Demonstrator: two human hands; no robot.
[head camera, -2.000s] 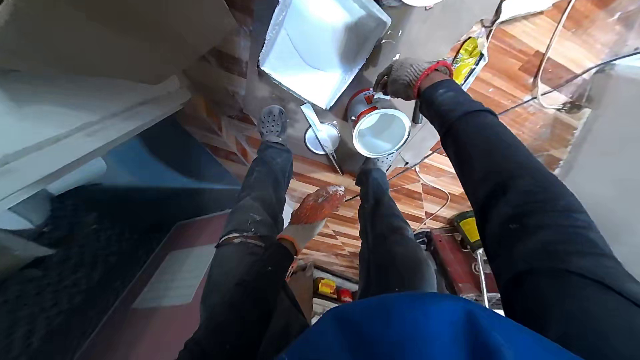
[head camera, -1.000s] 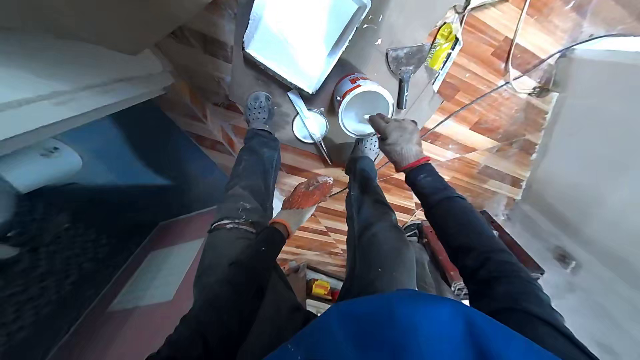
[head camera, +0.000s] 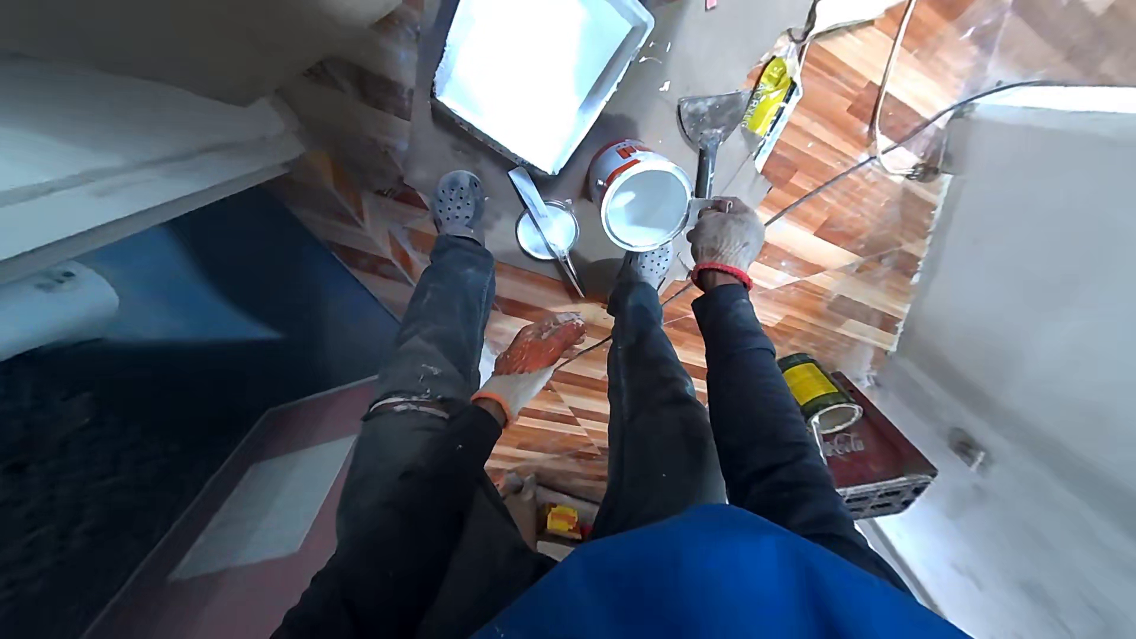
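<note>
My right hand (head camera: 728, 232), in a pale knitted glove with a red cuff, grips a small pale flat tool (head camera: 700, 211) beside the rim of a metal paint can (head camera: 645, 206) of white material. The tool's exact kind is unclear. A wide scraper (head camera: 710, 115) lies just beyond that hand. My left hand (head camera: 538, 348), in an orange-coated glove, hangs between my legs; its finger pads are hidden and nothing shows in it. Left of the can, a long flat blade (head camera: 543, 217) lies across a round white lid (head camera: 559, 232). Behind them sits a white-coated tray (head camera: 603, 106).
A yellow-marked bag (head camera: 770, 98) lies right of the scraper. A dark cable (head camera: 825, 185) crosses the wood-patterned floor. At right, a small yellow-banded can (head camera: 821, 395) stands on a red crate (head camera: 874, 453). My clog-shod feet stand near the lid and paint can.
My right hand has come from beyond the paint can, near where the wide scraper lies, to the can's right rim. My left hand has stayed between my legs.
</note>
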